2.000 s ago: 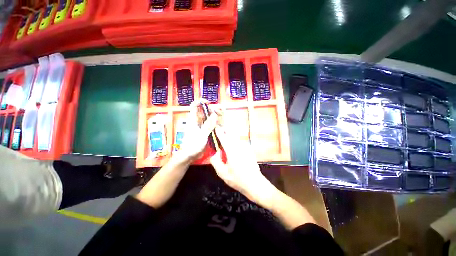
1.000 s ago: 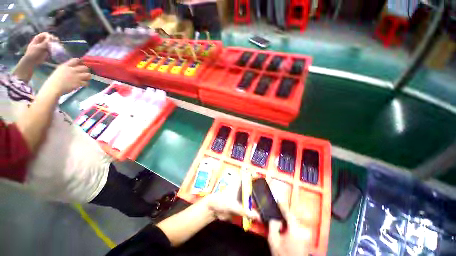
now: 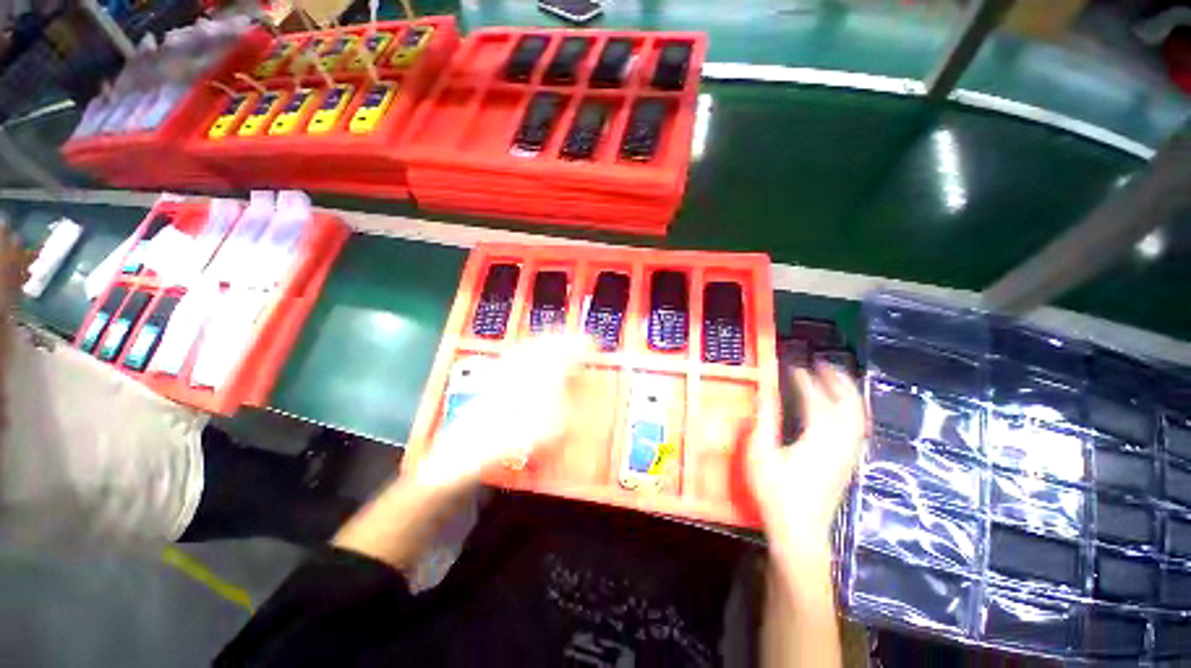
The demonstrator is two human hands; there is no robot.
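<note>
The red-orange tray [image 3: 588, 491] lies in front of me. Several black keypad phones [image 3: 606, 311] fill its upper row. An uncovered phone body [image 3: 645, 436] with a blue rectangle and yellow tab lies in the lower row. Another body [image 3: 461, 392] shows partly at the lower left, beside my left hand [image 3: 523, 405]. That hand is blurred and glared over the lower row; its grip is hidden. My right hand [image 3: 812, 450] is at the tray's right edge, fingers curled around a dark area; whether it holds a cover is unclear. Black covers [image 3: 812, 342] lie just beyond it.
A clear blister tray [image 3: 986, 450] with black pieces lies at right. Stacked red trays [image 3: 542, 193] with black and yellow phones stand behind. A neighbour's red tray [image 3: 294, 320] with phones and whitish strips is at left. A person's pale clothing [image 3: 98, 437] is at the left edge.
One second ago my hands were close together with a yellow phone body and black cover. Now they are apart, and a body lies in the lower row. The view has shifted.
</note>
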